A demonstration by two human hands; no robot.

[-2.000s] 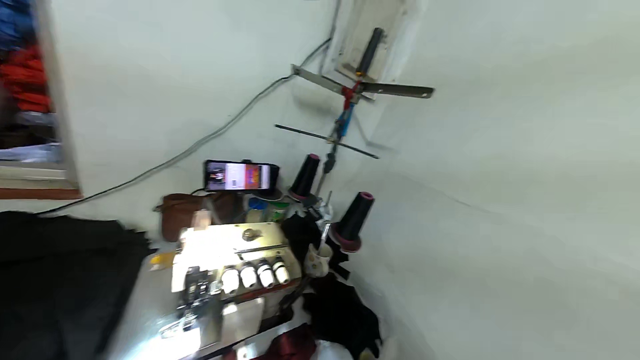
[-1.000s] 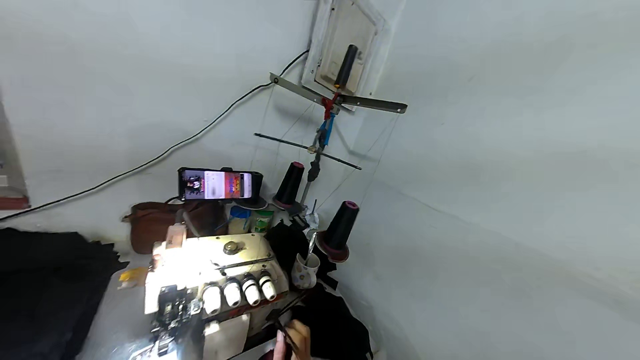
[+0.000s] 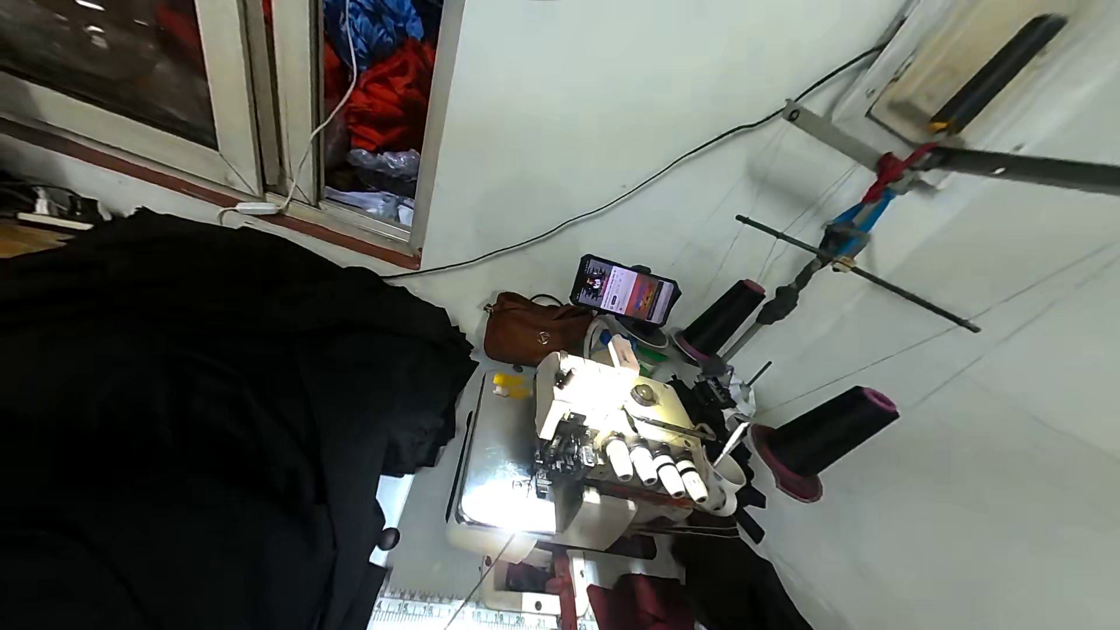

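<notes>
Neither my left hand nor my right hand shows in the head view at this moment. An overlock sewing machine [image 3: 612, 411] stands on the table with its lamp lit, and several white tension knobs [image 3: 656, 468] line its front. A thin thread [image 3: 481, 577] runs down from the bright plate. Black cones of thread [image 3: 822, 429] sit on the stand to the machine's right. A large pile of black fabric [image 3: 192, 402] lies to the left. Dark red cloth [image 3: 643, 604] and more black cloth [image 3: 739, 582] are at the bottom edge.
Behind the machine are a brown leather pouch [image 3: 535, 332] and a phone with a lit screen [image 3: 625, 290]. A white cup [image 3: 724, 481] holding tools stands at its right. The thread stand [image 3: 862, 219] rises near the wall. A measuring tape [image 3: 429, 610] lies along the table's front.
A hand with a dark thing in it, at the bottom edge one second ago, is out of view. The view has swung left, bringing in the window and the fabric pile.
</notes>
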